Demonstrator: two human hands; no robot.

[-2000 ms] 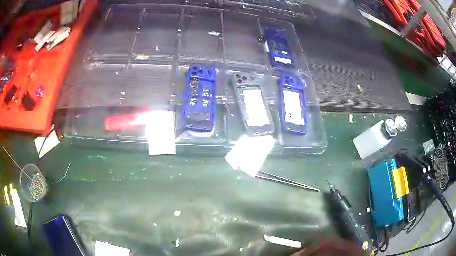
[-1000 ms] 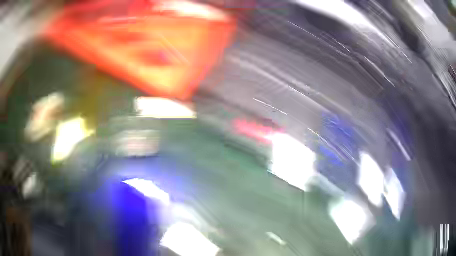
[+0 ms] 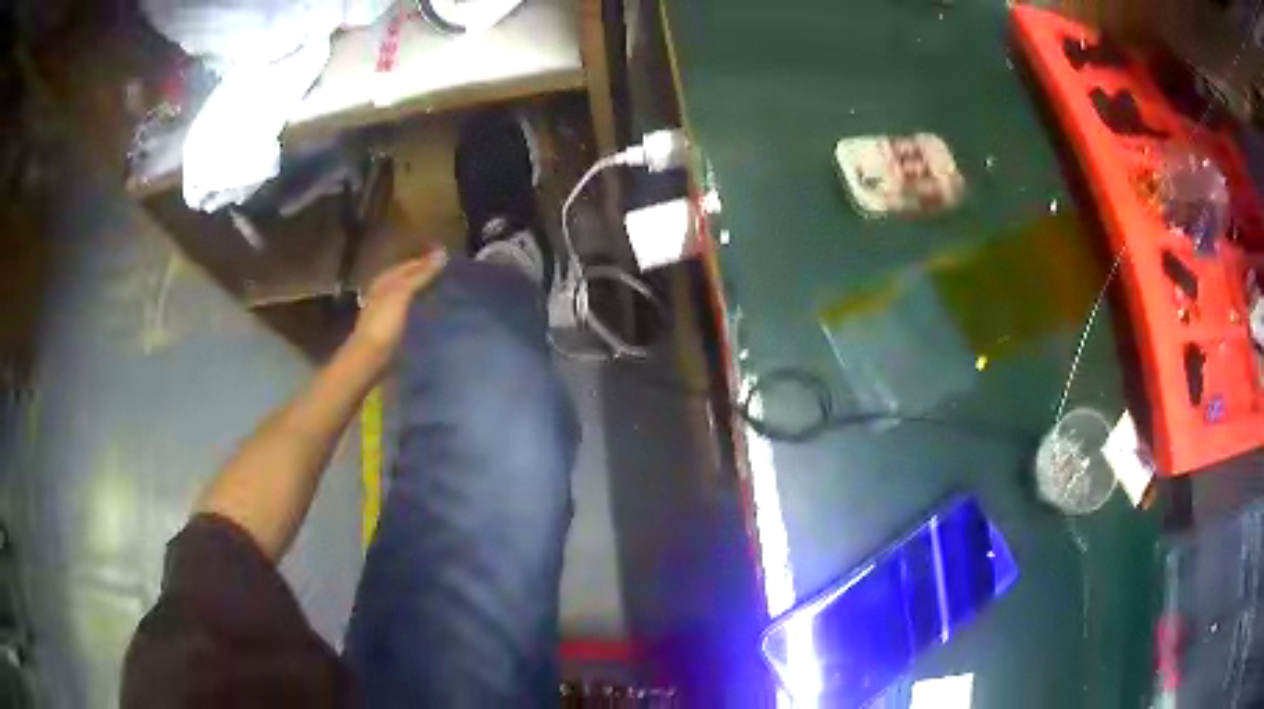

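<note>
My left hand (image 3: 398, 298) rests against the side of my jeans-covered leg, near the knee, to the left of the bench. It is bare, and no object shows in it; its palm side and most of the fingers are hard to make out. My right hand is out of the picture. The smartphone (image 3: 901, 603) lies on the green mat near the bench's left edge, glossy, with a bright purple-blue glow. The clear cup of tiny screws (image 3: 1077, 461) stands to its upper right, with a white paper piece (image 3: 1130, 459) beside it.
The red-orange parts tray (image 3: 1145, 284) with small black parts lies at the right. A cream and red tin (image 3: 898, 175) and a yellowish film (image 3: 1019, 288) lie on the mat. A white cable (image 3: 571, 208) hangs by the bench edge. A wooden shelf (image 3: 264, 263) stands at left above grey floor.
The view has swung left and down from the clear tray of phones to the bench's left edge, shelf and floor. My left arm and leg have come into view.
</note>
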